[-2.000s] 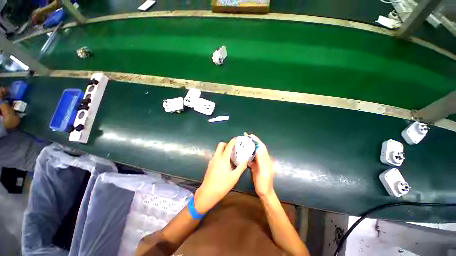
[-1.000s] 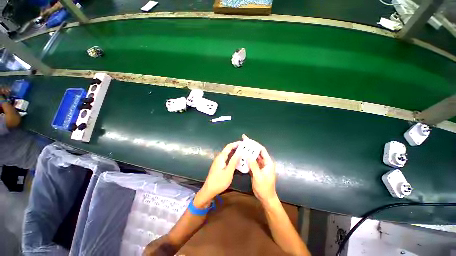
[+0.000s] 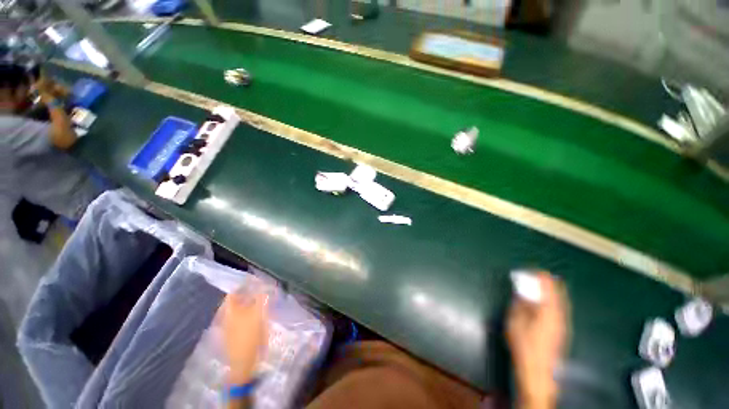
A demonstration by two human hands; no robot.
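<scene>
My right hand (image 3: pixel 539 327) is blurred, out over the bench at right of centre, closed on a white plastic unit (image 3: pixel 526 285) that shows at the fingertips. My left hand (image 3: pixel 245 319) is blurred over the nearer lined bin (image 3: pixel 152 335); whether it holds anything cannot be told. That bin holds rows of white pieces (image 3: pixel 284 351). Three white housing pieces (image 3: pixel 374 194) lie together on the bench near the belt rail, with a small white strip (image 3: pixel 395 220) beside them. Three plug-end housings (image 3: pixel 657 342) stand at the bench's right end, the lowest cut by the edge.
A green conveyor belt (image 3: pixel 352 104) carries two small assemblies (image 3: pixel 464 140), (image 3: pixel 237 77). A long white socket strip (image 3: pixel 200 156) and a blue tray (image 3: pixel 163 148) lie at bench left. The farther lined bin (image 3: pixel 60 279) is dark inside. A person (image 3: pixel 40 152) sits at far left.
The view has turned. My hands have parted: the left has moved to the bin, the right has moved right with a white unit. The belt assemblies appear farther right in view.
</scene>
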